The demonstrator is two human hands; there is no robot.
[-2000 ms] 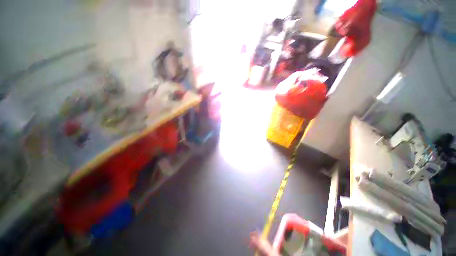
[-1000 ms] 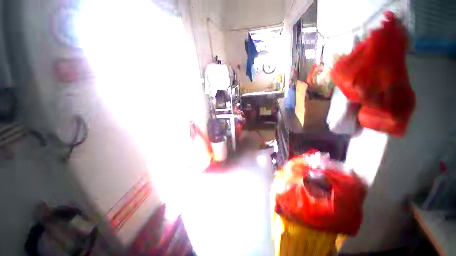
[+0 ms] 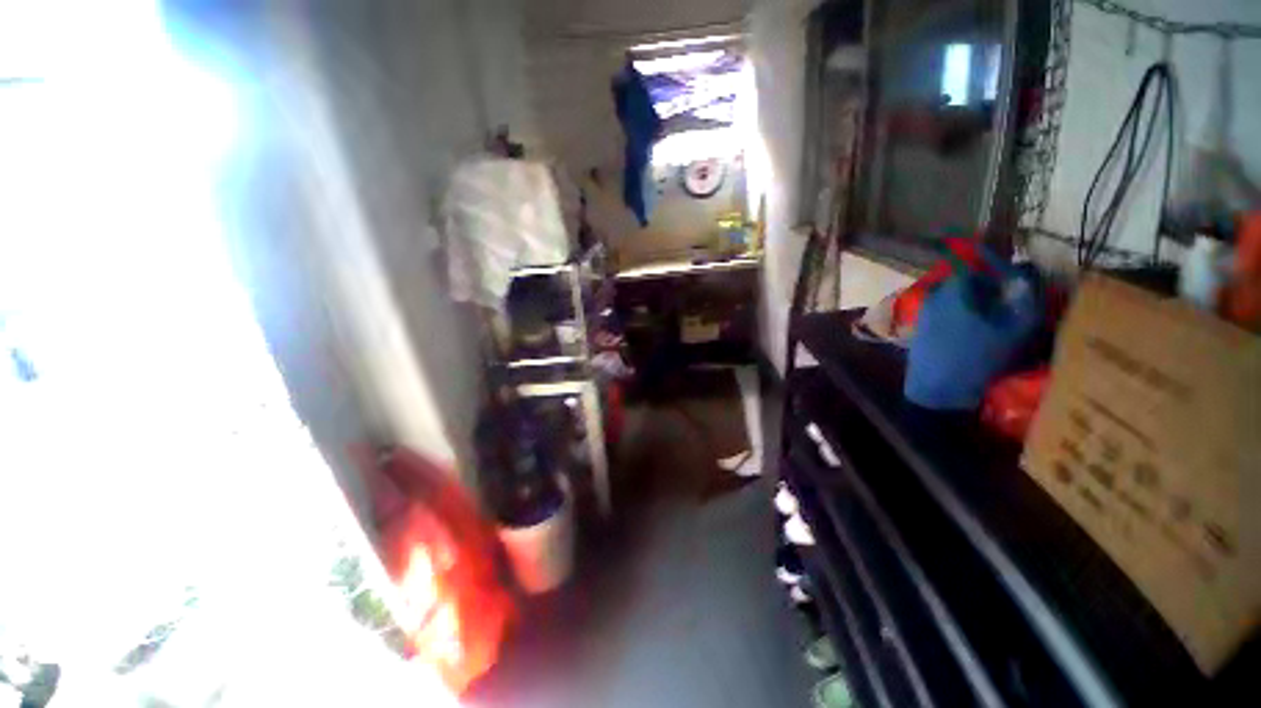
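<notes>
Neither my left hand nor my right hand is in view. Nearest in front of me on the right is a dark shelf rack (image 3: 954, 533) with shoes (image 3: 795, 528) on its levels. On its top stand a brown cardboard box (image 3: 1155, 443) with blurred print and a blue bag (image 3: 957, 339), with red plastic beside it.
A red plastic bag (image 3: 450, 574) and a white bucket (image 3: 537, 546) stand on the left. Behind them is a white metal rack (image 3: 546, 367) under a white cloth (image 3: 505, 221). A counter (image 3: 685, 266) crosses the far end below a bright window. The left side is overexposed.
The view has moved forward, past the red bag on the yellow container and the hanging red bags, which are out of view. The rack, box and far counter appear closer.
</notes>
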